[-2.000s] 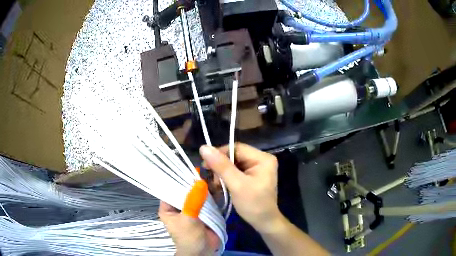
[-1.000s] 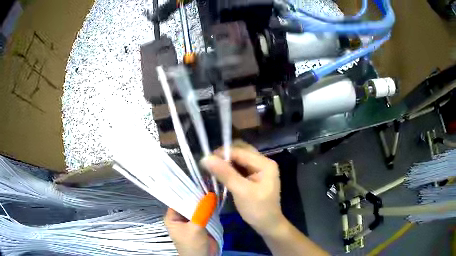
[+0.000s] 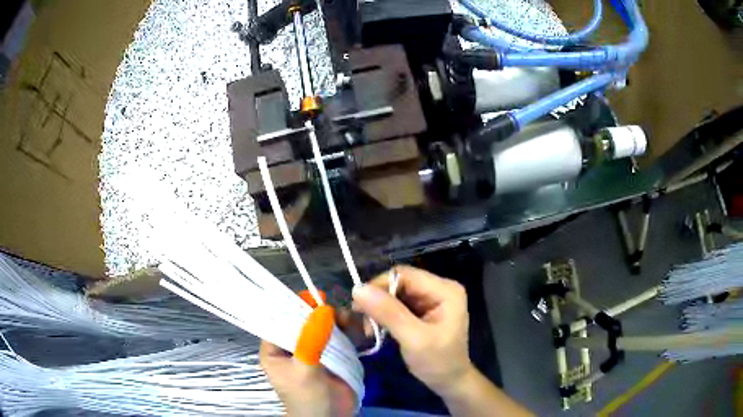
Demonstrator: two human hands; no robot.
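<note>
My left hand point(image 3: 297, 379), with orange finger cots point(image 3: 315, 334), grips a thick fan of white cables point(image 3: 232, 281) at lower centre. One cable point(image 3: 279, 216) stands apart from the fan, its end in front of the left blade block. My right hand point(image 3: 419, 326) pinches another white cable point(image 3: 336, 212) between thumb and finger. That cable runs up between the stripping jaws point(image 3: 326, 147), its tip just below the small orange guide point(image 3: 310, 104). A short whitish end shows among my right fingers.
Two silver-white air cylinders point(image 3: 538, 167) with blue hoses point(image 3: 562, 59) lie right of the jaws. Speckled scrap point(image 3: 171, 114) is heaped behind, inside a cardboard wall point(image 3: 57, 155). Cable skeins point(image 3: 122, 383) hang at left, more point(image 3: 709, 301) at far right by a tube rack point(image 3: 570, 334).
The cable that stood upright by the right blade block is gone from there. My right hand has moved slightly down and right. A different cable now points at the jaws, and another stands apart from the fan.
</note>
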